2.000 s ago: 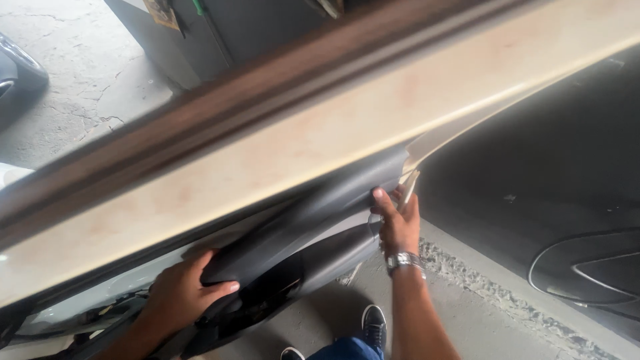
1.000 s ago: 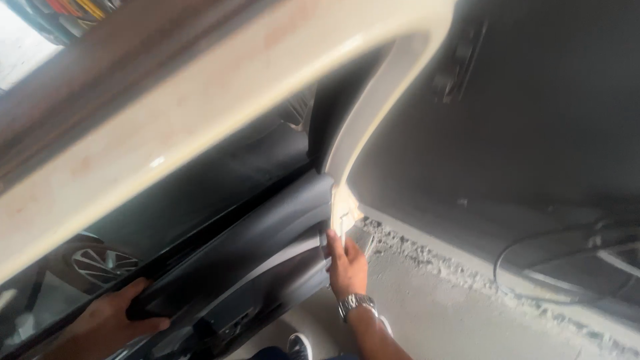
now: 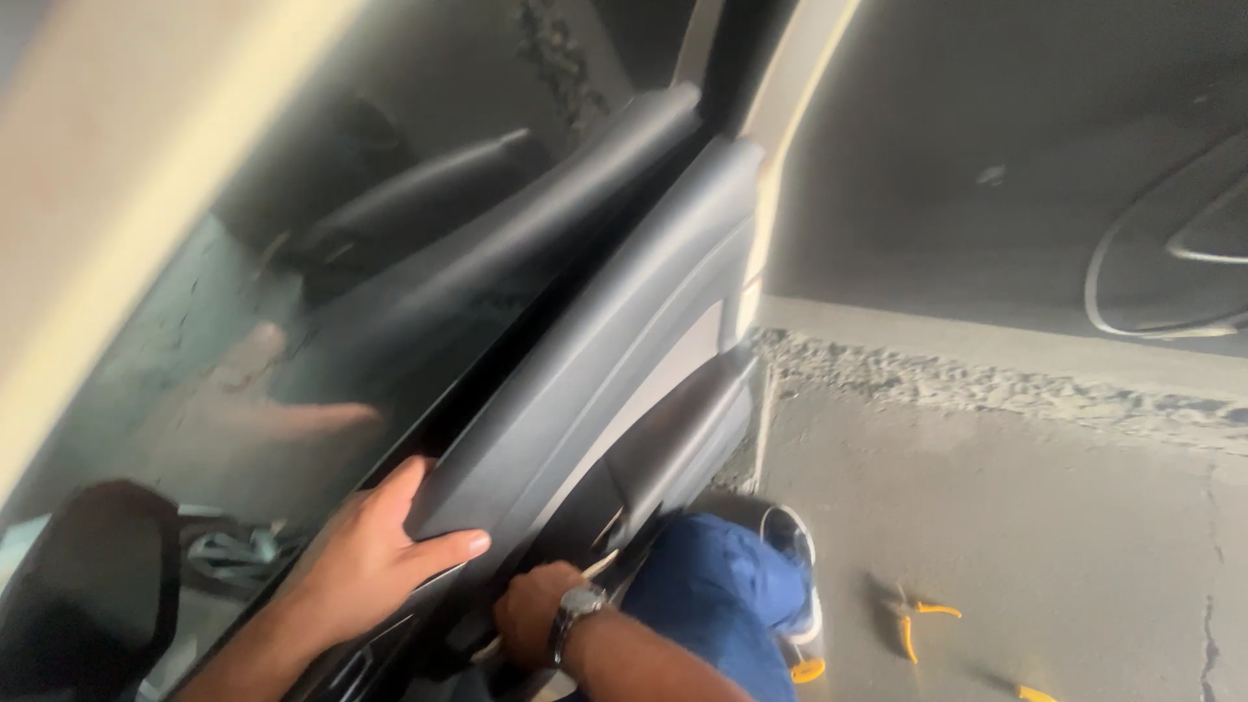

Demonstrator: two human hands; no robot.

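Observation:
A dark grey car door trim panel (image 3: 604,341) lies along the inner side of a car door, below the window glass (image 3: 322,292). My left hand (image 3: 380,546) grips the panel's upper edge near its lower-left end, thumb on the near face and fingers over the top. Lower down, my right hand (image 3: 541,609), with a metal-band watch (image 3: 575,609) on the wrist, is curled at the panel's door pull area; a thin pale strip shows beside its fingers. What that hand holds is partly hidden.
Pliers with yellow handles (image 3: 921,619) lie on the concrete floor (image 3: 1024,517), with another yellow-ended thing (image 3: 1033,693) near them. My blue-clad leg (image 3: 717,575) is beside the panel. A side mirror (image 3: 93,595) stands at lower left. A looped cable (image 3: 1111,283) hangs by the dark wall.
My right hand has left the panel's far end by the door frame and moved down to its door pull area. My left hand stays on the panel's upper edge. The view has turned.

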